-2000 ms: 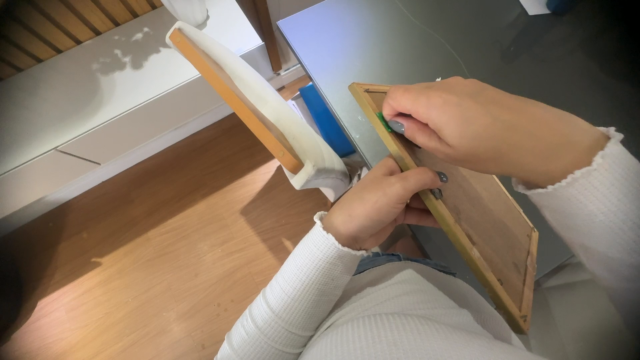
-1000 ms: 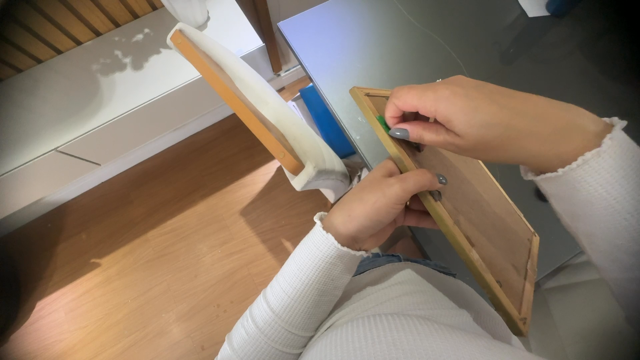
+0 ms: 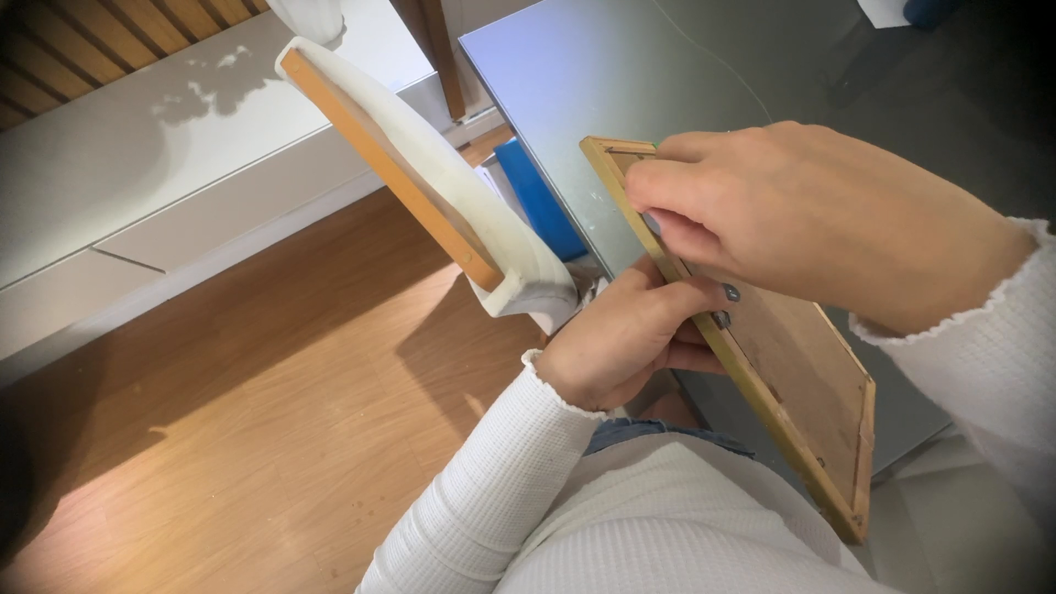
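My left hand (image 3: 635, 330) grips the near long edge of a wooden picture frame (image 3: 763, 404), its thumb over the rim and its fingers beneath. The frame is tilted, with its brown backing board (image 3: 813, 371) facing me. Over the frame's upper end is my right hand (image 3: 742, 198), fingers curled in at the inner edge. A sliver of something green (image 3: 657, 145) shows beside its fingers; the rest is hidden, and whether the fingers pinch it cannot be seen.
Behind the frame lies a dark grey table (image 3: 610, 74). Left of it stands a chair with a white cover and orange wooden edge (image 3: 396, 173). A blue object (image 3: 540, 202) is between chair and table. A white low cabinet (image 3: 206, 181) runs along the wall above the wooden floor (image 3: 272, 396).
My right hand has turned at the frame's upper end, its back now more toward me, and it covers more of the green thing. My left hand keeps its hold.
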